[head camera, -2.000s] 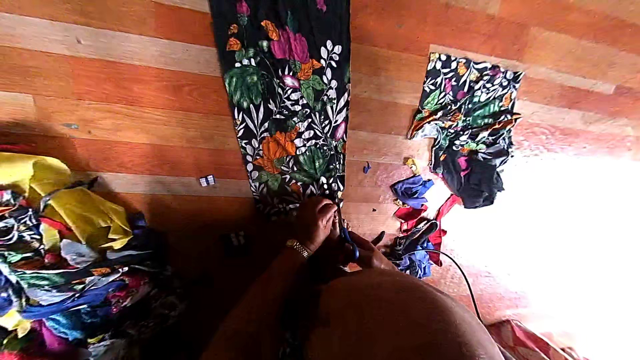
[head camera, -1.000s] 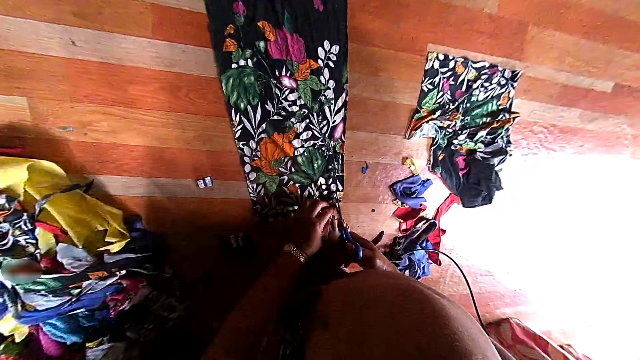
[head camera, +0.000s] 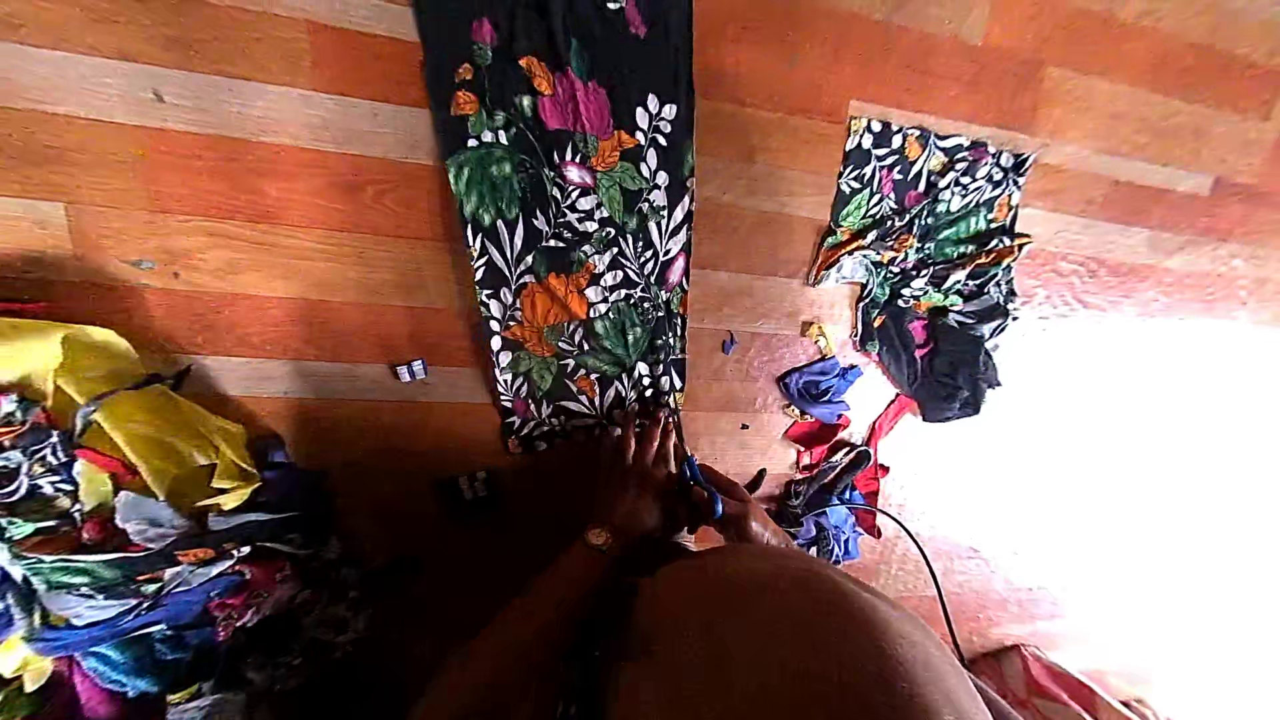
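Note:
A long strip of black fabric with a floral print (head camera: 570, 220) lies flat on the wood-patterned floor. My left hand (head camera: 645, 475), a watch on its wrist, rests with fingers extended on the fabric's near edge. In my right hand (head camera: 735, 505) is a pair of scissors with blue handles (head camera: 702, 487); the blades point away from me at the fabric's lower right corner. How far the blades are apart is too small to tell. Deep shadow hides the area below my left hand.
On the left is a heap of mixed cloth, with yellow fabric (head camera: 150, 420) on top. A crumpled floral piece (head camera: 930, 250) lies at the right, above blue scraps (head camera: 820, 388) and red scraps (head camera: 885, 430). A black cord (head camera: 925, 560) curves nearby. Small white items (head camera: 410, 371) lie left of the strip.
My left hand's fingers, bunched at the fabric's edge before, are now straightened and laid flat on it. The scissors remain in my right hand, a little lower.

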